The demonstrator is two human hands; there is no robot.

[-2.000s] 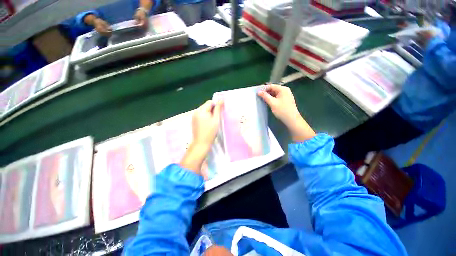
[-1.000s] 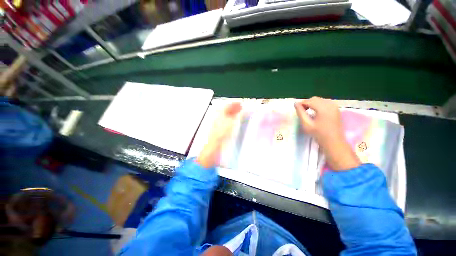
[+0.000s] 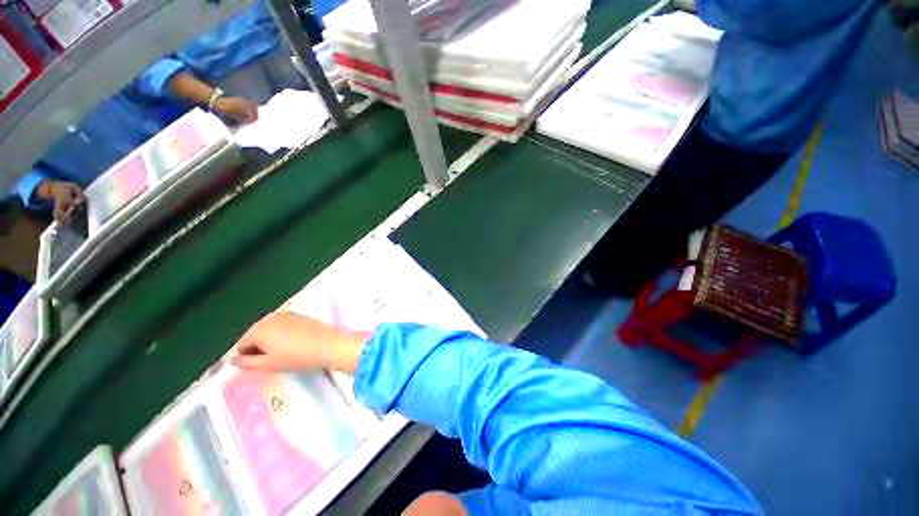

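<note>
A white three-pocket tray (image 3: 353,484) lies slanted along the bench edge. Its left tablet (image 3: 181,466) and middle tablet (image 3: 277,438) look pink and pale blue through protective bags, each with a small printed mark. At its right end lies a whitish bag (image 3: 375,282), faintly pink near my wrist; whether a tablet is inside is unclear. My right hand (image 3: 285,343) is over the upper edge of the middle tablet, fingers bent together. Whether it pinches the bag or only touches it cannot be told. My left hand is out of the picture.
Another tray (image 3: 89,494) touches the lower left. The green belt (image 3: 232,242) runs beyond, with a metal post (image 3: 411,96) and stacked trays (image 3: 474,86). A filled tray (image 3: 635,86) lies before a person in blue. Blue stool (image 3: 841,267) at right; another person's hands are across the belt.
The view has swung right from the tray's other end. My left hand has left the picture. My right hand is now over the middle tablet's upper edge.
</note>
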